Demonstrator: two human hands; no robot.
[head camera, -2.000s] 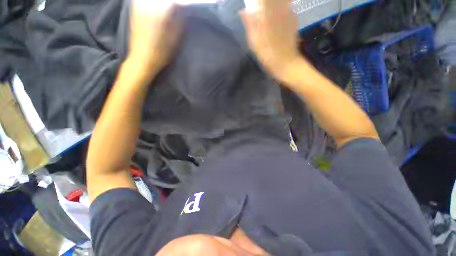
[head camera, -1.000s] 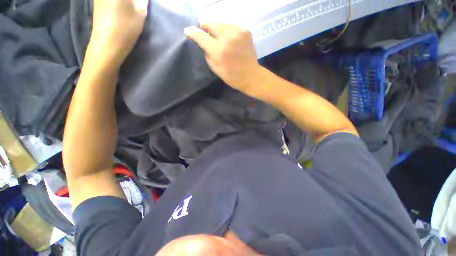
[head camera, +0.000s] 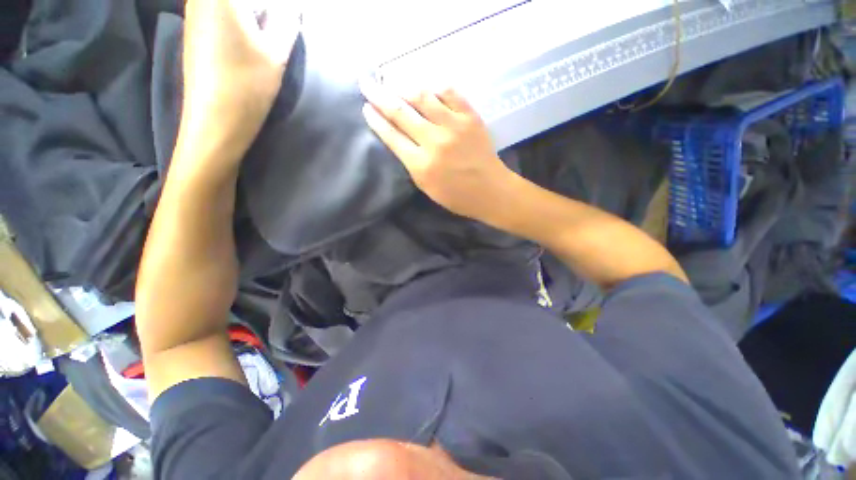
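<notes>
A dark grey garment piece (head camera: 319, 178) lies over the front edge of the white machine table (head camera: 450, 56) and hangs toward the lap. My left hand (head camera: 239, 61) is at the top edge of the picture on the cloth's left part; its fingertips are washed out by glare, so its hold cannot be told. My right hand (head camera: 436, 141) lies on the cloth's right edge, fingers stretched forward and a little apart, fingertips in bright glare. The needle area is not visible.
A printed ruler (head camera: 582, 67) runs along the table's front edge, with a tan cord (head camera: 674, 66) over it. A blue basket (head camera: 704, 183) stands right. Dark cloth (head camera: 75, 141) lies left; mixed clothing (head camera: 117, 375) lies lower left.
Since one second ago, the cloth and both hands sit slightly lower in the picture. My right hand's fingers have gone from bunched at the cloth edge to stretched out. More of the table shows.
</notes>
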